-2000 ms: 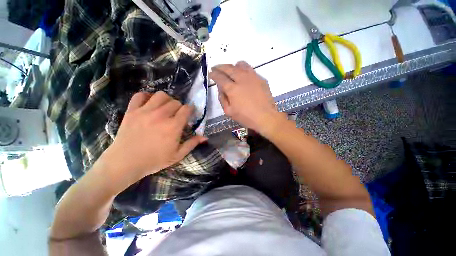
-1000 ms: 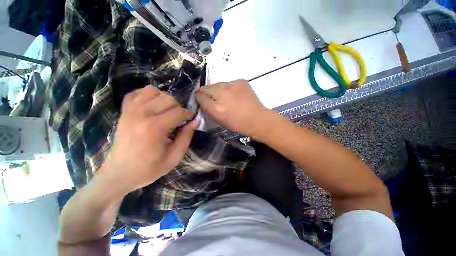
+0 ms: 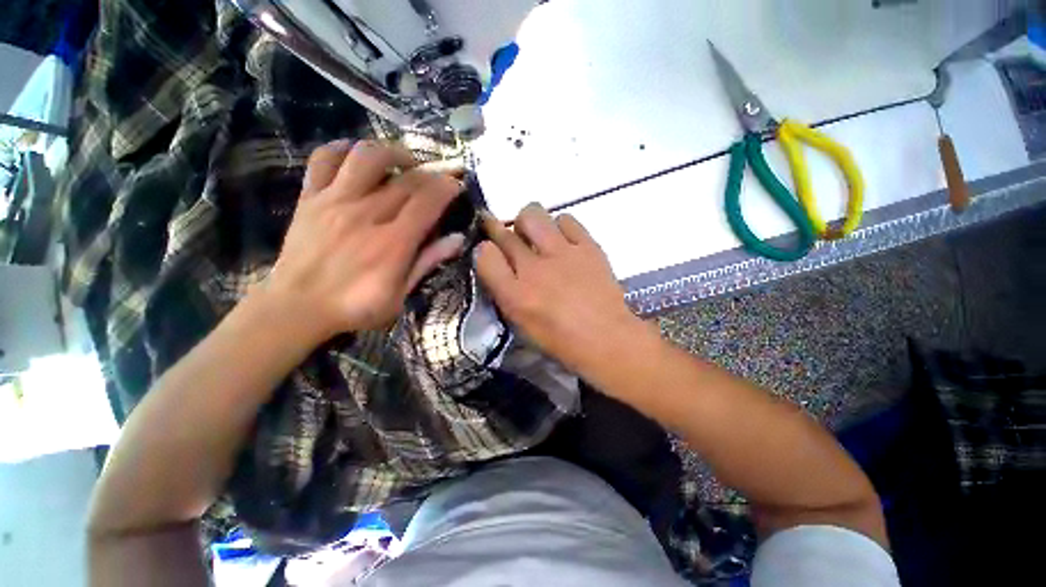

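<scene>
The dark plaid garment (image 3: 344,424) lies over the table and my lap, running up to the sewing machine's presser foot and needle area (image 3: 461,120). My left hand (image 3: 356,229) is on the plaid fabric just below the needle, thumb and fingers pinching a fold. My right hand (image 3: 556,281) is at the garment's edge, fingertips on the dark seam strip. A white facing or lining (image 3: 484,333) shows in a curled opening below my hands. The exact grip of the right fingertips is partly hidden.
Scissors (image 3: 774,172) with green and yellow handles lie on the white table (image 3: 642,103), right of the machine. A wooden-handled tool (image 3: 952,172) lies farther right, near the ruler-marked edge (image 3: 711,271). Dark plaid pieces (image 3: 992,401) are low at right.
My left hand has moved up towards the needle. My right hand has shifted slightly down and right. The white-lined edge now curls open below them. The view has shifted a little.
</scene>
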